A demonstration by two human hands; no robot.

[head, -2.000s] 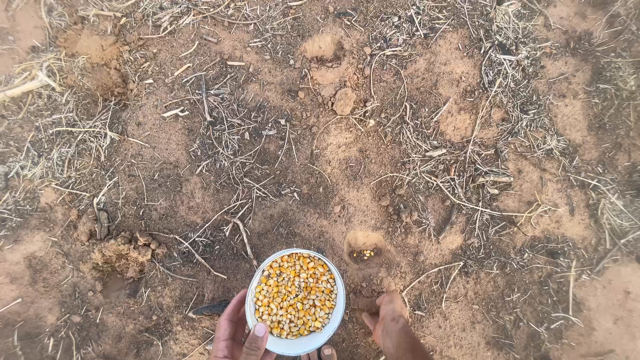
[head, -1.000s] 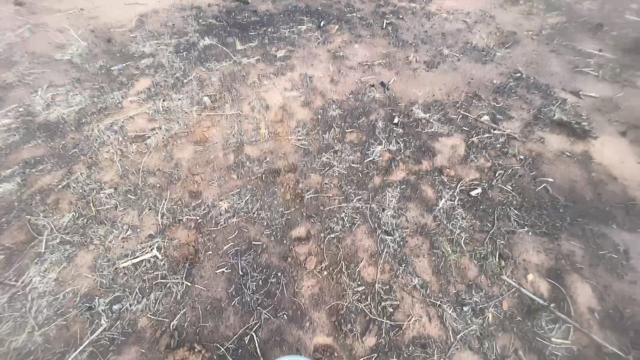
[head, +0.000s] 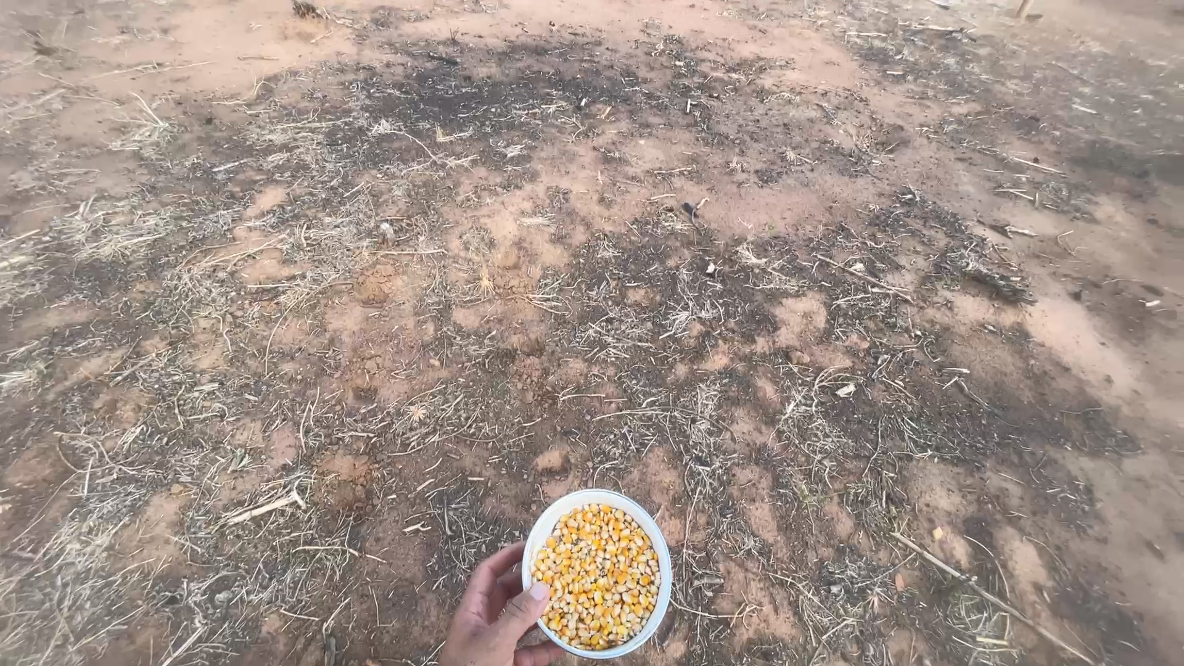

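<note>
At the bottom middle of the head view, my left hand (head: 499, 610) grips a round white tub (head: 662, 592) by its left side, the thumb over the rim and fingers around and beneath it. Yellow and whitish maize kernels (head: 599, 575) fill much of the tub, which is held upright above the soil. My right hand is outside the view.
Reddish-brown bare soil (head: 592, 199) spreads all around, strewn with dry straw and stalks (head: 120, 231) and dark charred-looking patches (head: 462, 88). A long thin stick (head: 994, 597) lies at the lower right, and a small clod (head: 552, 461) sits just beyond the tub.
Two seconds ago my right hand was low by a small hole with kernels in it; now it is out of view. The view has tilted up, and the tub, barely visible one second ago, shows fully again.
</note>
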